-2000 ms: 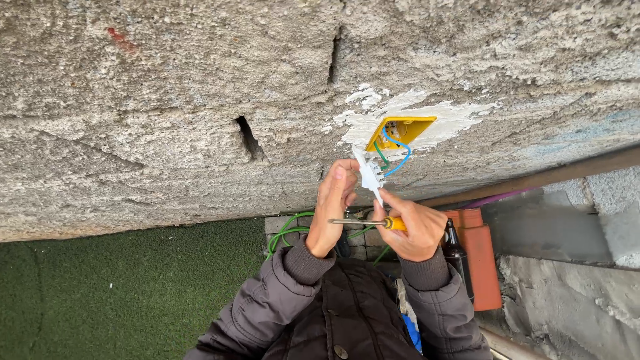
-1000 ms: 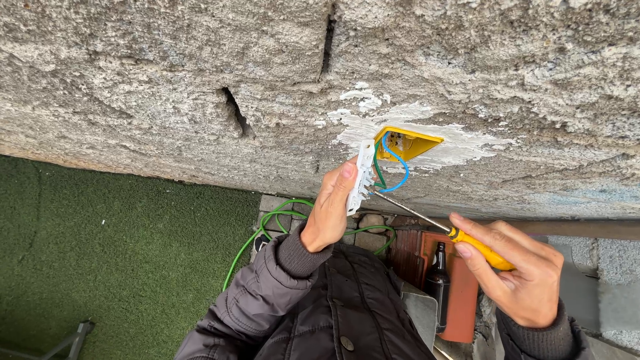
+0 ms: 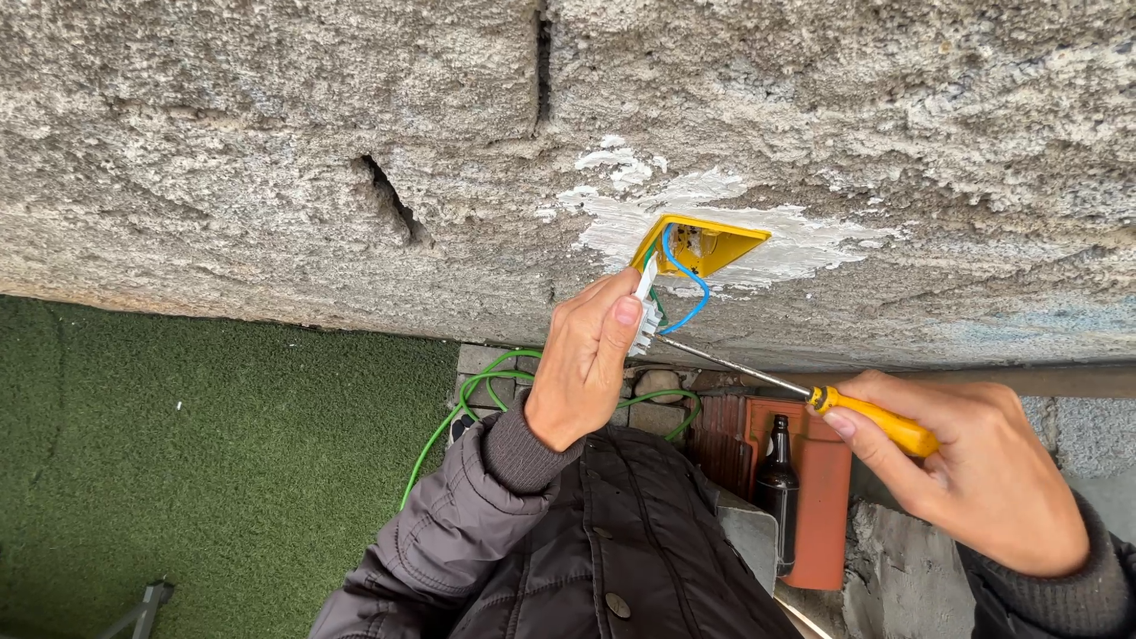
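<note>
A yellow electrical box (image 3: 710, 248) is set in the rough wall with white plaster around it. A blue wire (image 3: 706, 293) and a green wire (image 3: 653, 297) run from it to a white plastic socket module (image 3: 646, 324). My left hand (image 3: 590, 355) grips this module just below the box, its fingers partly hidden behind it. My right hand (image 3: 967, 461) holds a screwdriver (image 3: 874, 422) by its yellow handle; the metal shaft points left, with its tip at the module's edge. Whether the tip sits in a screw cannot be told.
The rough wall (image 3: 266, 204) fills the upper view. Below lie green artificial turf (image 3: 222, 444), a looped green cable (image 3: 444, 422), paving stones, a dark glass bottle (image 3: 777, 493) and an orange clay tile (image 3: 821, 506). A metal leg (image 3: 153, 612) shows at lower left.
Two seconds ago both hands were together at the white module, the screwdriver lying across in the right. The right hand has moved away to the right, and the screwdriver now points at the module.
</note>
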